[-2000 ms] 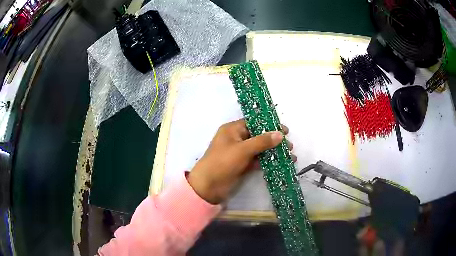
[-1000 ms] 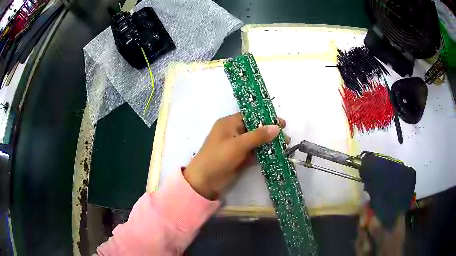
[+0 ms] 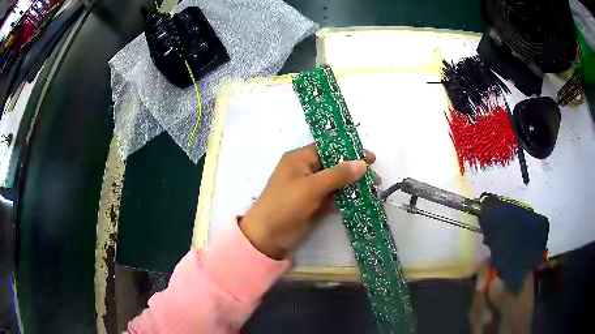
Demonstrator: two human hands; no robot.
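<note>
My left hand (image 3: 297, 196), in a pink sleeve, grips a long green PCB panel strip (image 3: 336, 130), thumb on its solder side. The strip is tilted, its near end cut off by the bottom edge. My right hand (image 3: 502, 303), blurred and partly hidden at the bottom right, is around the pistol grip of the soldering iron (image 3: 443, 199). The iron's bent tip is at the strip's right edge, just below my left fingers; I cannot tell whether it touches.
Black lead wires (image 3: 473, 85) and red lead wires (image 3: 484, 138) lie right, beside a dark iron holder (image 3: 537, 126). A fan (image 3: 532, 32) stands behind. A black plastic housing (image 3: 186, 45) with a yellow wire (image 3: 198, 104) lies on bubble wrap (image 3: 261, 32). White work sheet (image 3: 254, 137) lies below the strip.
The iron came left to the strip's edge, then drew back slightly right. My left hand still grips the strip; the strip and the bench objects sit slightly higher in view than at first.
</note>
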